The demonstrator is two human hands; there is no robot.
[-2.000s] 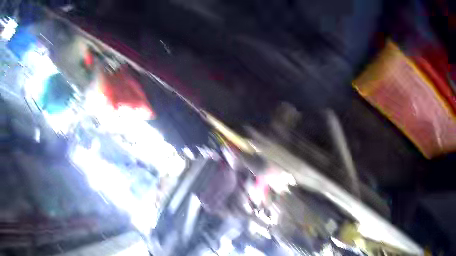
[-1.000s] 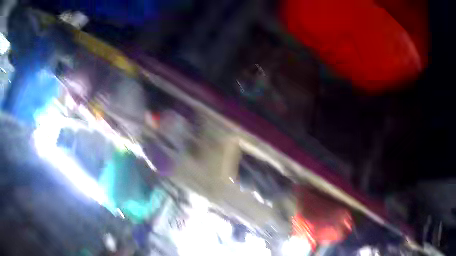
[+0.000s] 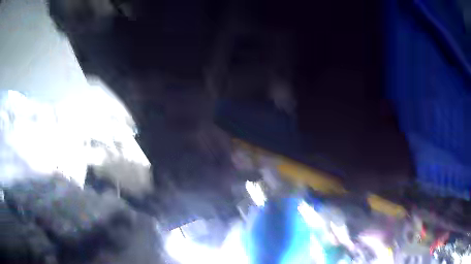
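The view is heavily blurred and neither of my hands can be made out. A large dark shape [image 3: 181, 98] fills the middle and top; I cannot tell what it is. A bright blue slatted thing, which looks like a plastic crate [image 3: 439, 113], stands at the right edge. A bright blue blurred shape [image 3: 279, 232] shows at the lower middle.
A yellow strip [image 3: 307, 177] runs slanting across the lower right. A pale, overexposed area [image 3: 62, 129] lies at the left. Blurred grey material [image 3: 77, 221] is at the lower left. Small bright and red patches show at the lower right.
The view has swung. The red shape at the upper right is gone, and the blue slatted thing now shows at the right. The yellow strip has shifted right and down.
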